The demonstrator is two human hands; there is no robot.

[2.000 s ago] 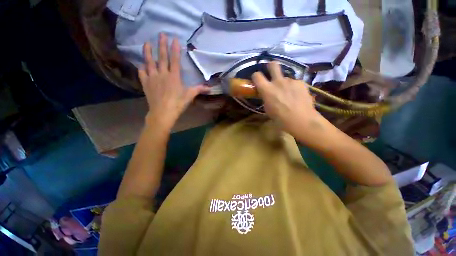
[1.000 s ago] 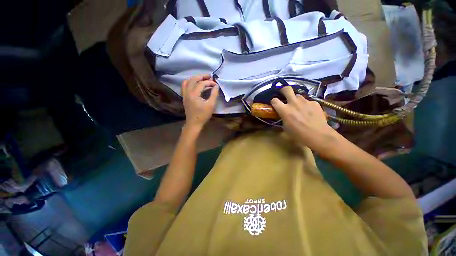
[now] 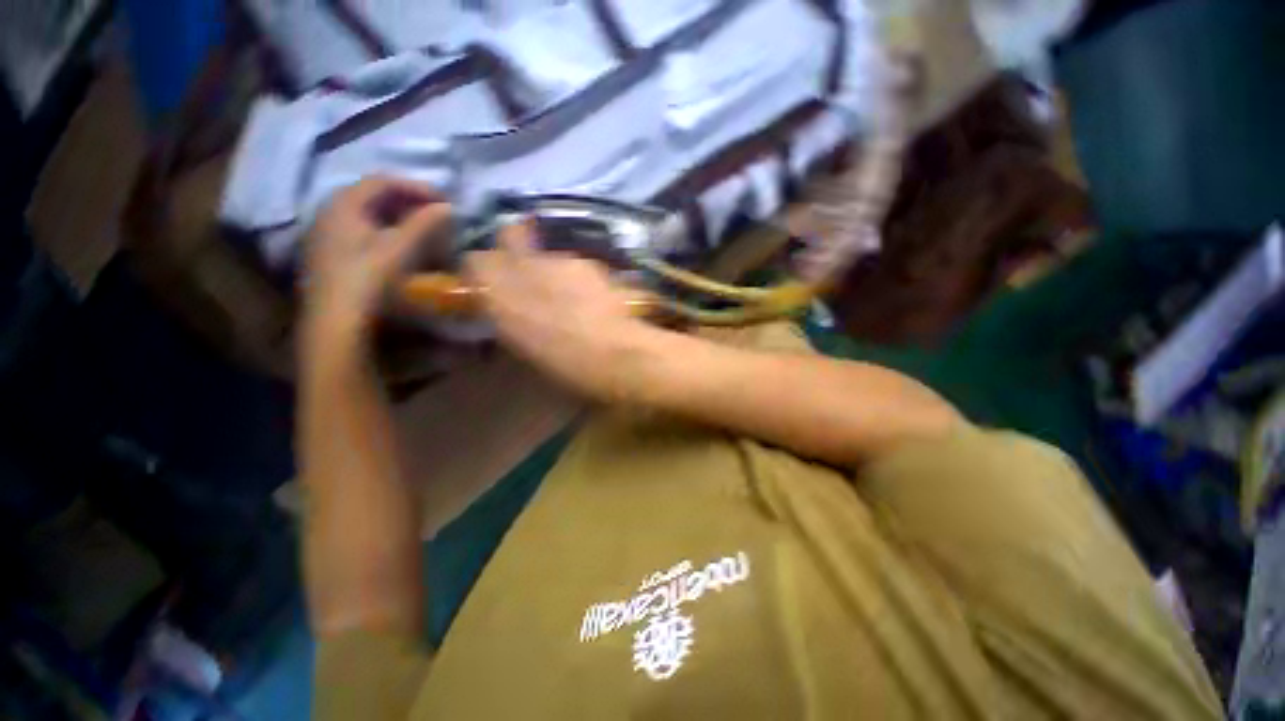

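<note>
The steam iron (image 3: 571, 226), silver-edged with a dark top and an orange-brown handle, lies at the near edge of the striped lining (image 3: 592, 134). My right hand (image 3: 543, 303) is closed on its handle. My left hand (image 3: 369, 240) is just left of the iron, at the lining's near left edge, with its fingers curled together; motion blur hides whether cloth is between them. The lining is white with dark brown bands and lies inside the brown garment (image 3: 197, 211). The ribbed yellow-brown hose (image 3: 768, 300) runs from the iron to the upper right.
A cardboard sheet (image 3: 472, 423) sticks out at the near edge of the work. Brown cloth (image 3: 972, 211) hangs at the right. Green floor (image 3: 930, 352) shows beyond it. Dark clutter lies at the lower left, and a white piece (image 3: 1209, 331) lies at the right.
The view has turned and blurred. The iron and my right hand have moved left along the lining's near edge, closer to my left hand. My left hand went from flat and spread to curled fingers.
</note>
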